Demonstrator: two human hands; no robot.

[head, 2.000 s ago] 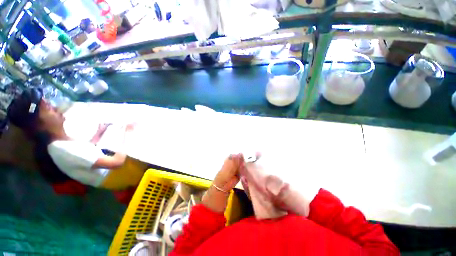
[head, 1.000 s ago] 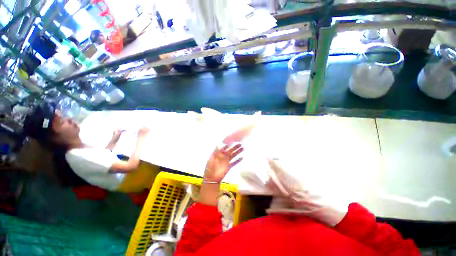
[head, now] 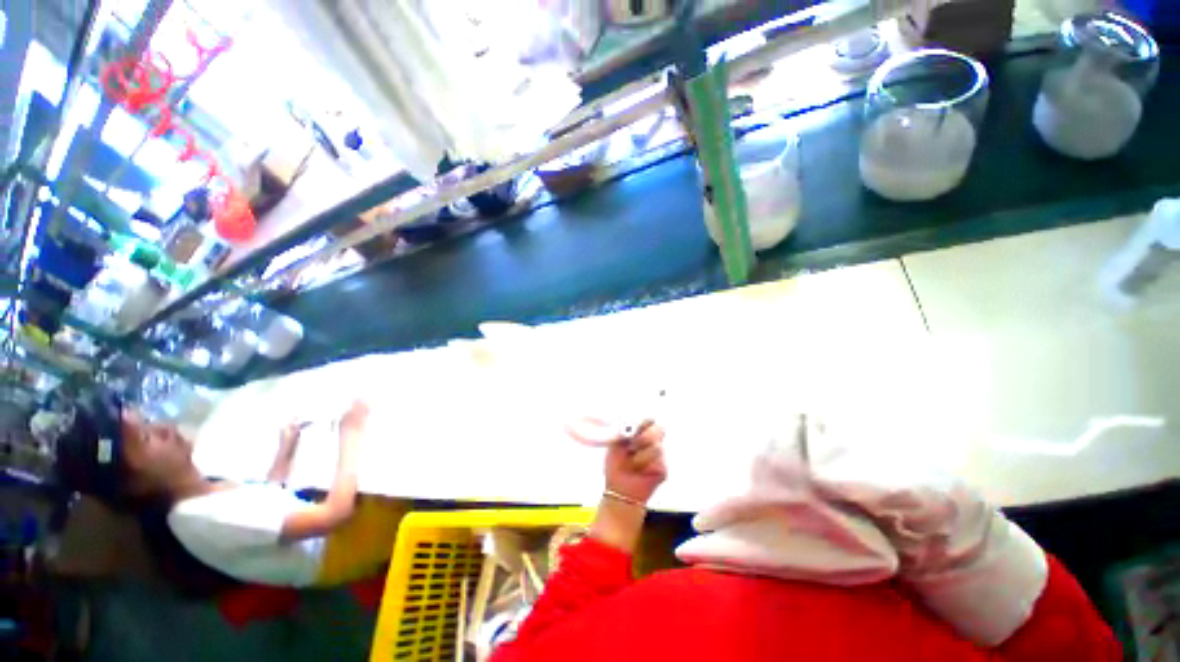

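My left hand (head: 634, 468), bare with a bracelet at the wrist, is raised over the bench edge. Its fingers are closed on a small white moulded part (head: 594, 431); a pale rounded end sticks out to the left, and the rest blends into the bright bench. My right hand (head: 934, 528) is in a pale pinkish covering up to the red sleeve. It holds a crumpled pinkish-white cloth (head: 786, 528) in front of my body; its fingers are hidden. The two hands are apart.
A yellow crate (head: 418, 585) of white parts stands below the bench (head: 828, 349) at left. A seated co-worker (head: 246, 524) is further left. Clear-topped jars (head: 916, 136) stand on the dark green belt (head: 479, 265) behind a green post (head: 720, 168). A white object (head: 1149, 252) lies far right.
My left hand was open and empty a second ago; it is now lower, to the right, and closed on the part. My right hand and cloth have moved right. The view has tilted.
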